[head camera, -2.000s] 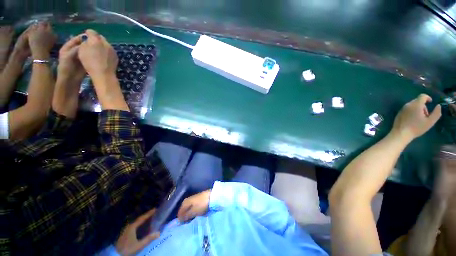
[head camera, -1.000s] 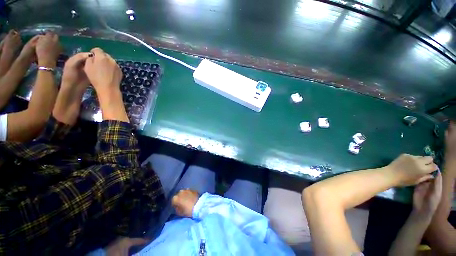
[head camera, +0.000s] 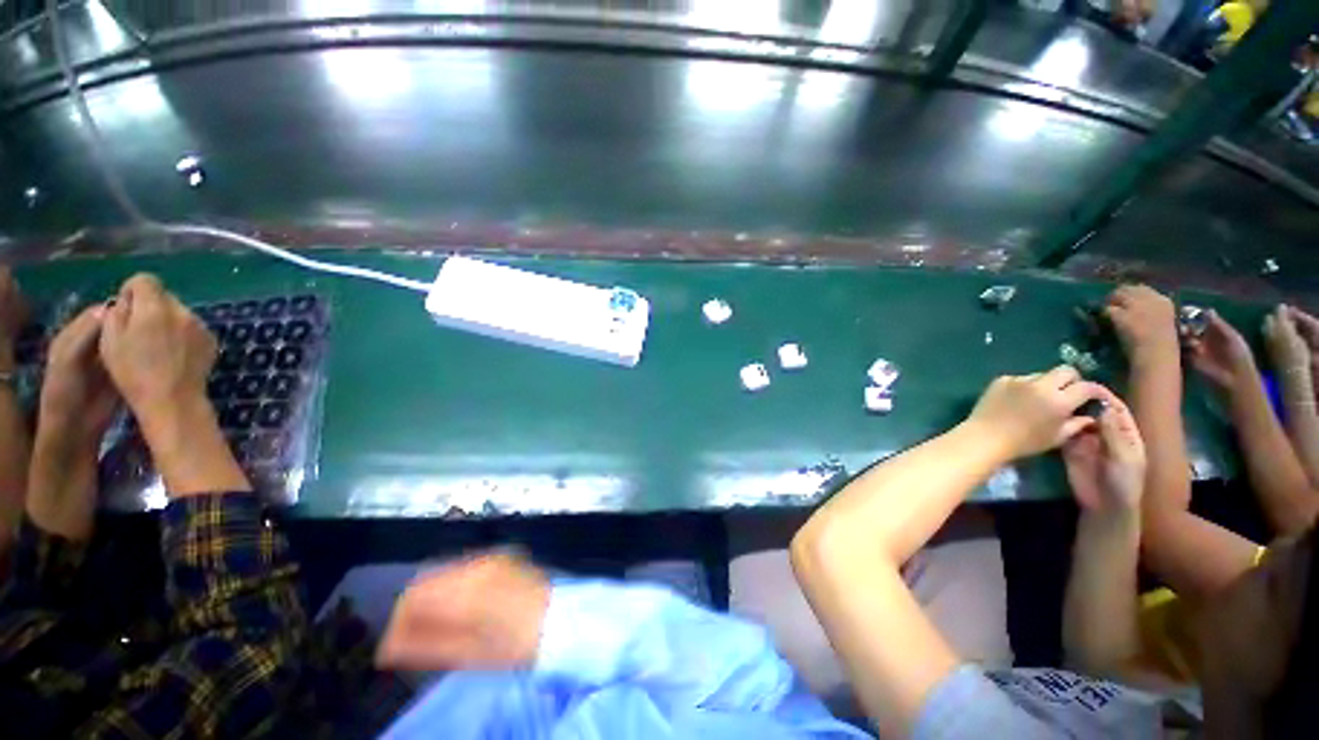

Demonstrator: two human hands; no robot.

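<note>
A white power strip [head camera: 535,310] lies on the green bench, its cord running left. A small square unit with a teal face [head camera: 625,301] sits on its right end. Several small white-silver units [head camera: 791,354] lie loose on the bench right of the strip. My right hand [head camera: 470,610] is motion-blurred, over my lap below the bench's front edge, apart from the strip; its fingers and any contents cannot be made out. My left hand is not in view.
A neighbour's hands [head camera: 138,347] are over the black-pocketed blister tray [head camera: 268,362] at left. Another neighbour's hands [head camera: 1068,431] hold something small and dark at right, with more hands beyond. The dark conveyor [head camera: 506,159] and a green post [head camera: 1157,145] are behind the bench.
The view has swung up and rightward. The dark flat slab, seen earlier held in my left hand at my lap, has gone from view. My right hand has moved and blurred. The right neighbour's hands came together.
</note>
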